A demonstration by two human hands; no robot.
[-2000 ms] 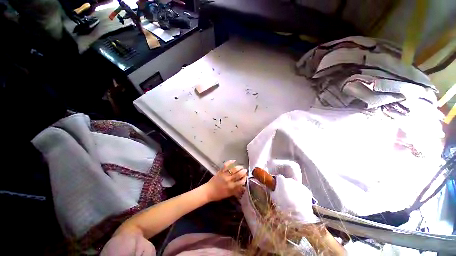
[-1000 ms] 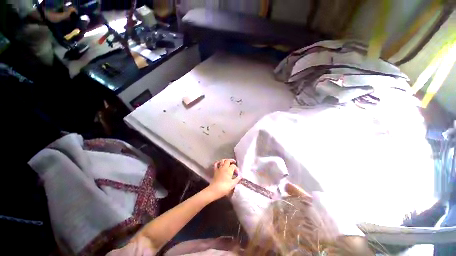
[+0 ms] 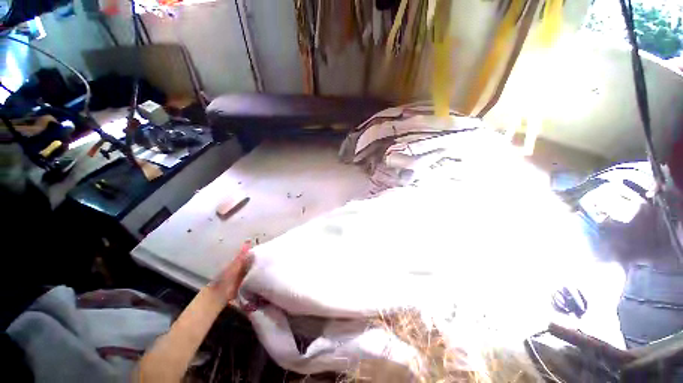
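A large pale garment piece [image 3: 322, 262] lies over the right and front of the table, much of it washed out by glare. Its near end folds over the front edge, with a small reddish-brown bit of trim beside my left hand. My left hand [image 3: 238, 275] is at the cloth's left end and grips its edge; the fingertips are partly hidden by the cloth. My right hand cannot be made out; hair and glare cover the lower right. The iron cannot be made out either.
A tan block [image 3: 233, 207] and thread scraps lie on the pressing table [image 3: 176, 262]. Crumpled cloth [image 3: 404, 135] is at the back, before a long dark cushion [image 3: 284, 107]. Grey cloth [image 3: 56, 329] hangs low left. A cluttered dark bench [image 3: 105, 187] stands left. Cords hang at right.
The view has swung up and to the right. The garment piece now lies further along the table's front, its trim band mostly out of sight. The iron's orange-brown handle no longer shows.
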